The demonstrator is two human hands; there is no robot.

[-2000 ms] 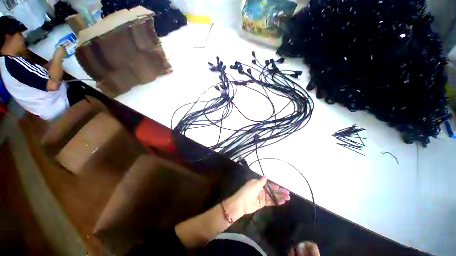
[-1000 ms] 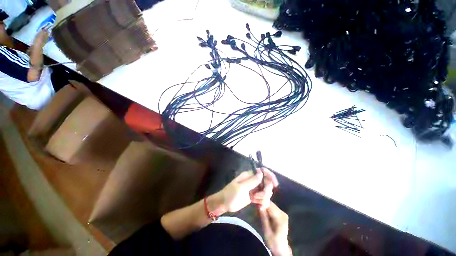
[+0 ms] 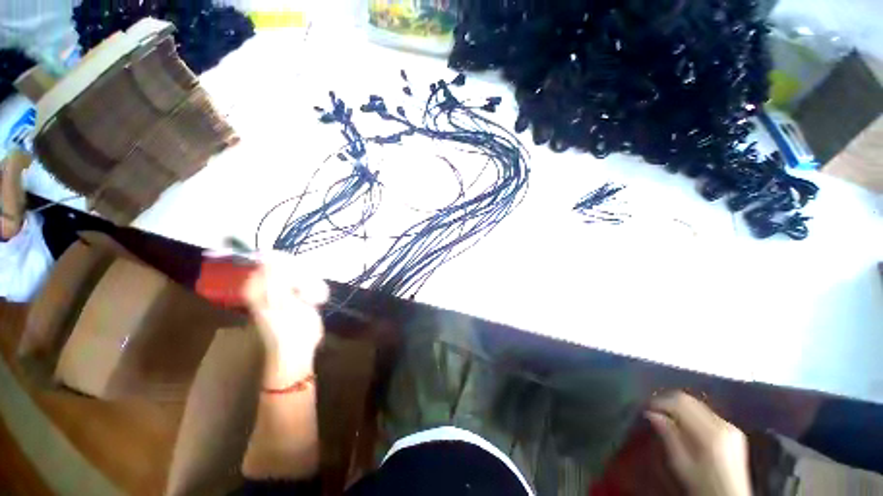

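Observation:
A curved hank of thin black cables lies on the white table, with small black plug ends at its far end and its near part at the table's front edge. My left hand, with a red band at the wrist, is blurred at the table edge left of the hank. Whether it holds anything cannot be told. My right hand is low at the right, below the table edge, with fingers curled. What it may hold is hidden. Short black ties lie right of the hank.
A large glossy black pile of coiled cables is at the back, a smaller heap further left. A layered cardboard stack stands at left, with brown boxes below the table. Another person's arm shows at the left edge.
My hands were together in front of me with a black cable piece. They have moved far apart, the left one leftward to the table edge, the right one rightward. The view has shifted right.

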